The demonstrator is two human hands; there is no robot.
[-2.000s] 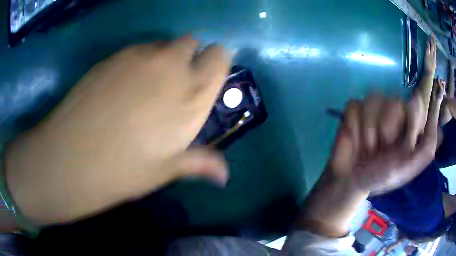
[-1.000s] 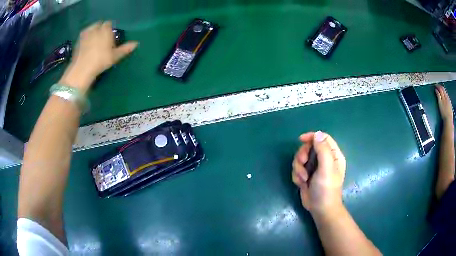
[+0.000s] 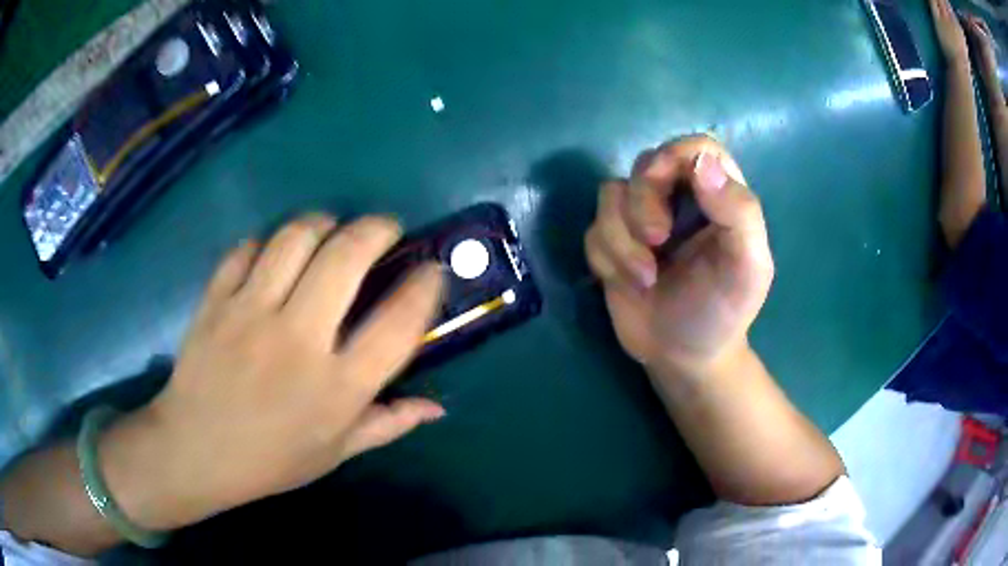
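Note:
A black phone housing (image 3: 495,249) lies on the green bench in front of me, its top end pointing right. It shows a round white disc (image 3: 469,260) and an orange-yellow flex strip (image 3: 470,318). My left hand (image 3: 298,332) is over its lower end, palm down, hiding that part; whether the fingers grip it is unclear. My right hand (image 3: 680,249) is raised to the right of the housing, apart from it, fingers curled around a small dark thing (image 3: 683,216) that I cannot make out.
Stacked black housings (image 3: 144,122) lie at the upper left beside the pale metal rail (image 3: 66,72). A tiny white piece (image 3: 437,104) lies on the bench (image 3: 531,442). A flat dark slab (image 3: 898,55) lies at the upper right, near another person's arm (image 3: 959,144).
My left hand has come back from the belt and is now over a single housing in front of me. My right hand stays curled. The view has shifted, with the stack now at the upper left.

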